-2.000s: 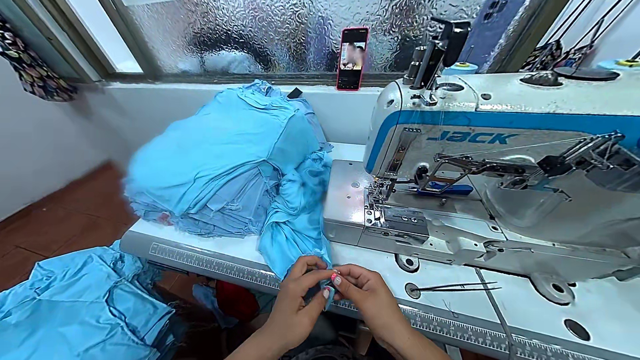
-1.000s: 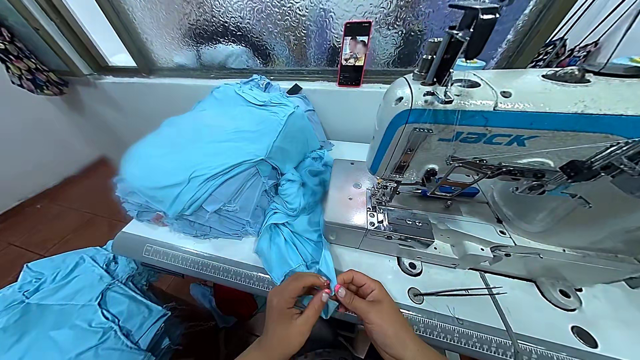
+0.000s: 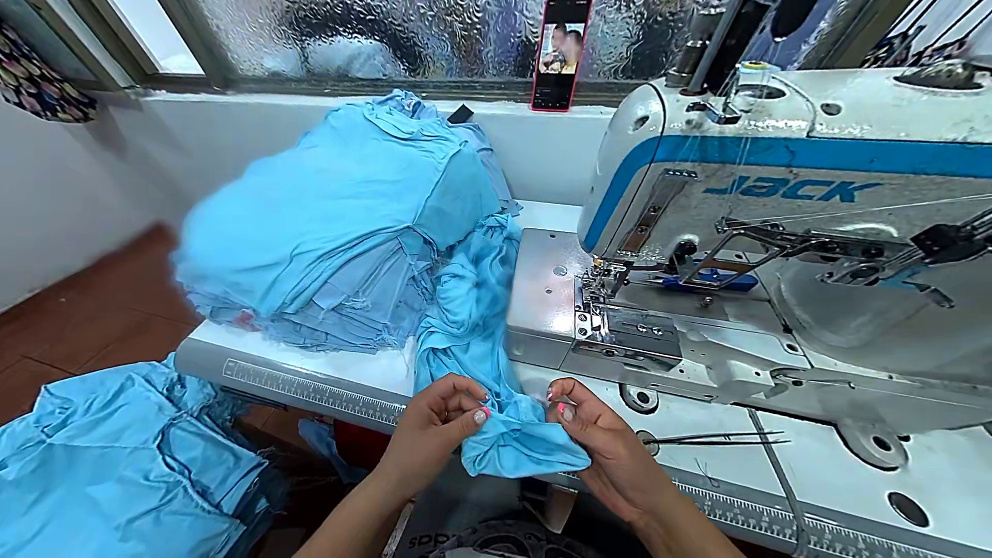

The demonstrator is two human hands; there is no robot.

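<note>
Light blue fabric hangs over the table's front edge between my hands. My left hand pinches its left side between thumb and fingers. On the right side, my right hand has the fabric against its palm and fingers, thumb and index fingertips close together. The fabric runs back as a crumpled strip beside a tall pile of blue cut garment pieces. To the right stands a white and blue Jack sewing machine, its needle and presser foot area beyond my right hand.
Metal tweezers lie on the white table right of my right hand. A measuring tape strip lines the table's front edge. More blue garments are heaped at lower left. A phone leans upright at the window; a blue-handled tool lies by the machine.
My hands have moved apart, and a wider, folded part of the blue fabric now shows between them. Earlier they were close together, pinching a small part of it.
</note>
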